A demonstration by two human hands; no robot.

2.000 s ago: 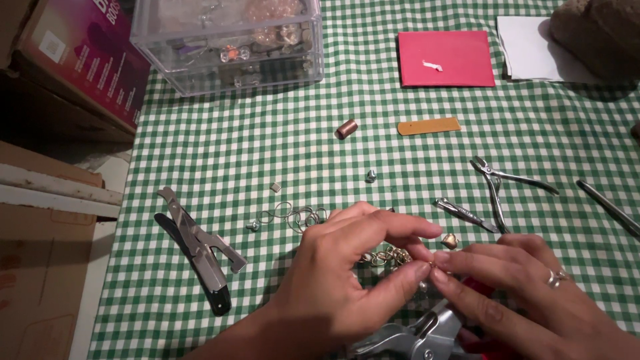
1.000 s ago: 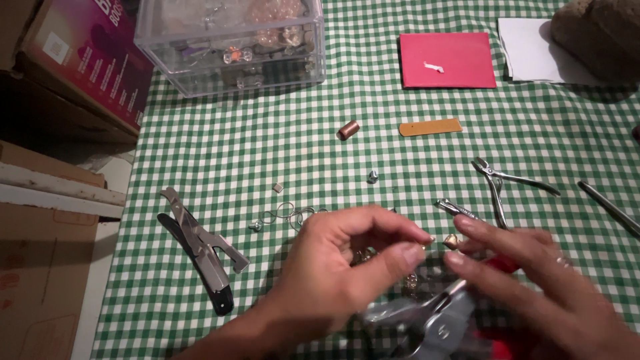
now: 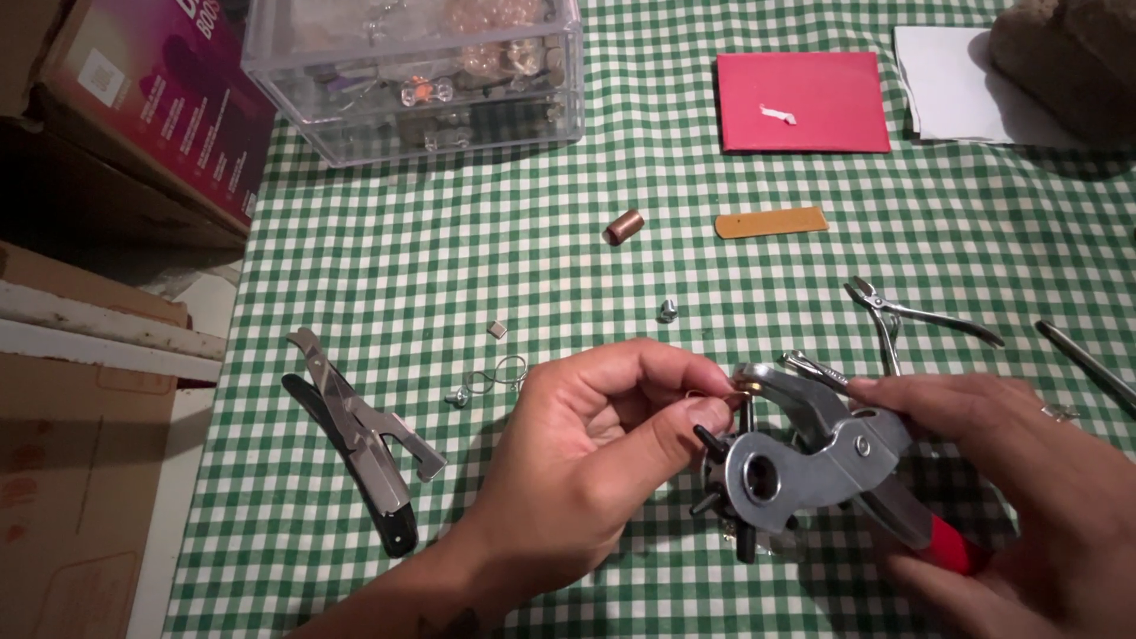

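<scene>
My right hand grips a revolving leather hole punch by its red handles, at the lower right. Between the thumb and forefinger of my left hand is a small, thin piece, partly hidden by the fingertips. It lies at the punch's jaws, between a tube and the upper jaw; its material cannot be told. Left of my left hand, wire rings lie beside a small metal screw. Another metal screw rests above that hand. Some small things under the punch are mostly hidden.
A metal multi-part tool lies at left, nippers at right. Farther back are a copper-coloured tube, a tan strip, a red card, white paper, a stone and a clear drawer box. A cardboard box stands left.
My right hand has taken hold of the hole punch, which lay lower down under my hands, and brought it up to my left fingertips. The gold-coloured piece near my right fingers is out of sight.
</scene>
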